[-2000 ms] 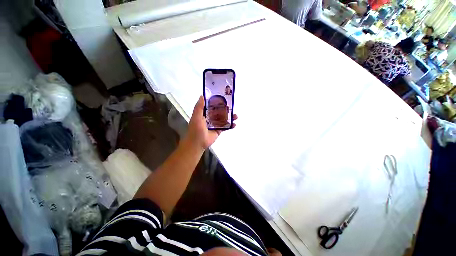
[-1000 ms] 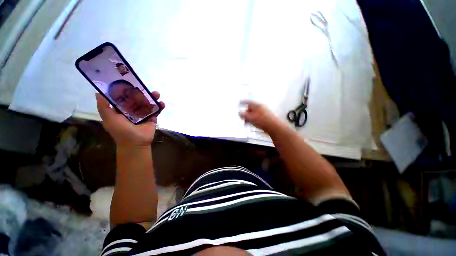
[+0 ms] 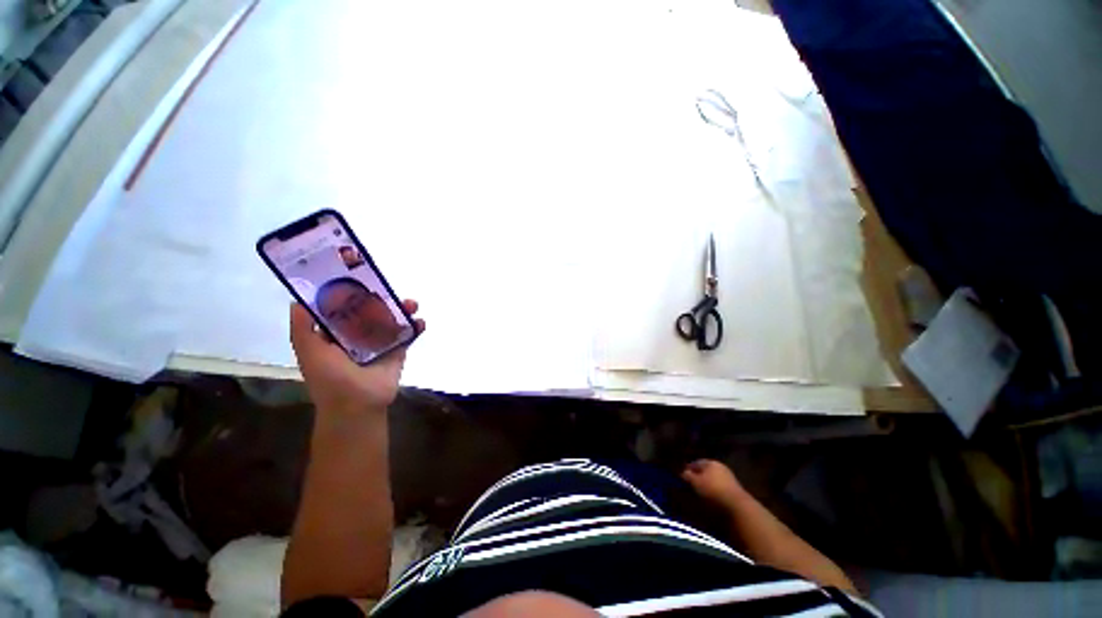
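Observation:
My left hand (image 3: 351, 368) holds a dark-edged smartphone (image 3: 342, 287) over the near left part of the table. Its lit screen shows a face and a small inset picture. A large white sheet (image 3: 447, 181) covers the table beneath. Shears (image 3: 705, 302) with black loop handles lie on the sheet to the right, blades pointing away. My right hand (image 3: 707, 476) is low, below the table edge near my body; it is small, and its fingers look curled, with nothing visible in it.
Pale second scissors (image 3: 732, 127) lie beyond the shears. A long brown ruler (image 3: 187, 103) and a rolled pale tube (image 3: 75, 111) lie at the left. Dark navy cloth (image 3: 918, 133) covers the right end. A white packet (image 3: 963, 359) is at the right corner. White bundles are at the lower left.
The view has turned from the table's length to face its near edge. My right hand came into view over the sheet, then drew back below the edge. The phone stays in my left hand, now tilted.

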